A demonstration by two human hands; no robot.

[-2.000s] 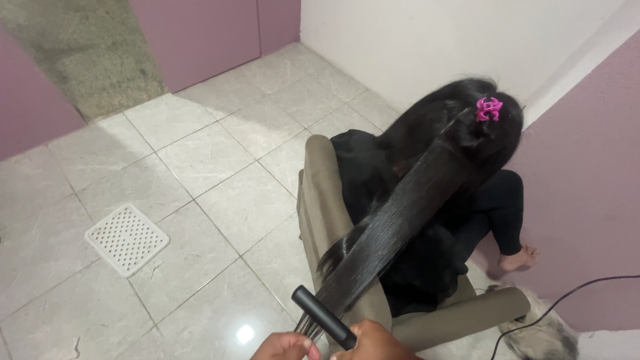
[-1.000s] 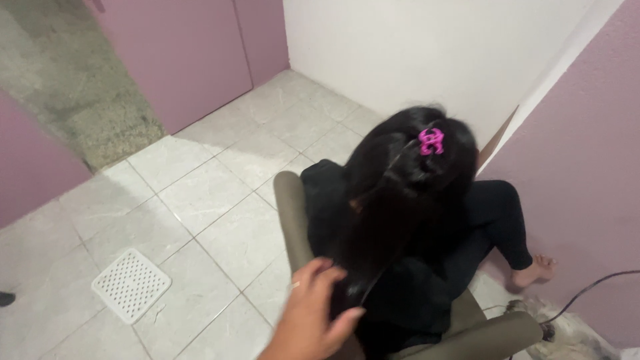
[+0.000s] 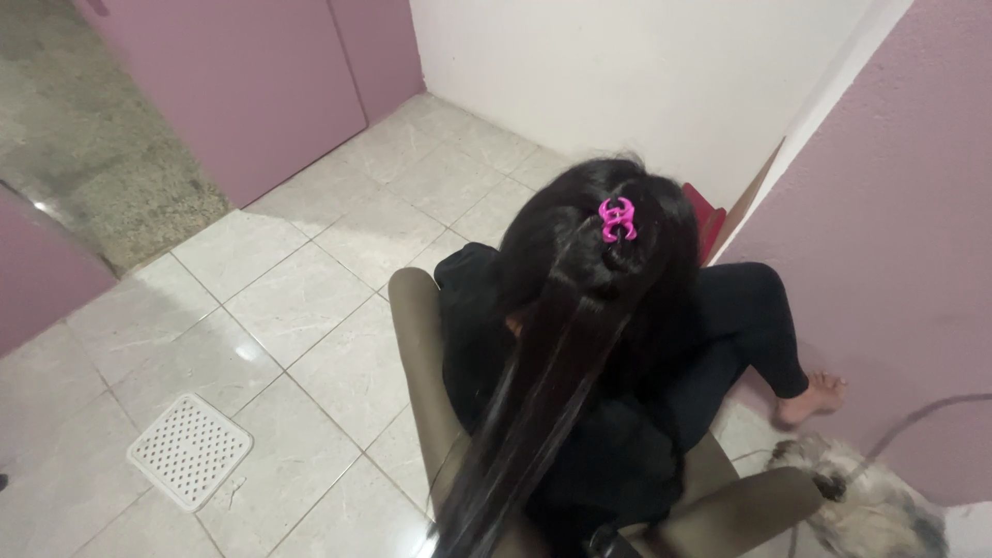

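A person in black clothes sits in an olive-brown armchair (image 3: 417, 341), seen from behind and above. A pink claw clip (image 3: 618, 220) holds up hair at the top of the head. Below it a long straight section of dark hair (image 3: 535, 395) stretches down toward the bottom edge, drawn out away from the back. Neither of my hands shows, so what they hold is hidden. At the bottom edge a dark object (image 3: 611, 542), partly cut off and blurred, lies near the chair; I cannot tell what it is.
A white perforated drain cover (image 3: 191, 451) lies on the tiled floor at the left. By the right armrest (image 3: 748, 508) is a furry dog (image 3: 868, 496), near a dark cable (image 3: 922, 411). The person's bare foot (image 3: 810, 399) is by the pink wall. A red object (image 3: 702, 221) stands behind the head.
The hand that touched the hair a second ago is out of view. The hair section now extends down to the bottom edge. The black-handled tool seen two seconds ago is no longer plainly visible.
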